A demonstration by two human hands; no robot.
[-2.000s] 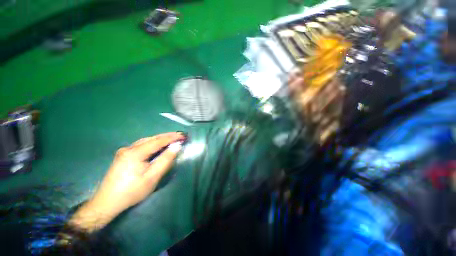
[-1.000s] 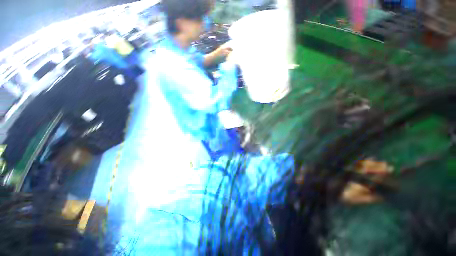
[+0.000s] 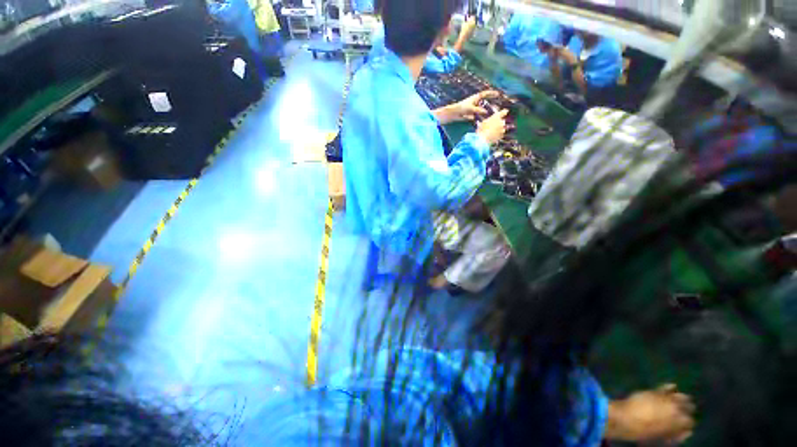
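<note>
The view looks aside, along an aisle and the line. One hand, which looks like my left hand (image 3: 654, 416), shows at the lower right, at the end of a blue sleeve over the dark green bench. Its fingers are curled. Whether it holds anything cannot be told. My right hand is not in view. A small dark item (image 3: 686, 301), blurred, lies on the green surface above the hand. Dark hair strands cover much of the lower and right part.
A pale lamp shade (image 3: 603, 177) hangs over the bench on an arm. A person in a blue smock (image 3: 389, 161) works beside the line. Others in blue sit across. Open cardboard boxes (image 3: 61, 292) stand at left, by the blue floor's yellow-black tape line (image 3: 322, 297).
The camera has swung from the bench with the round plate and parts tray to the aisle. The left hand now shows at the lower right. The right hand has left the view.
</note>
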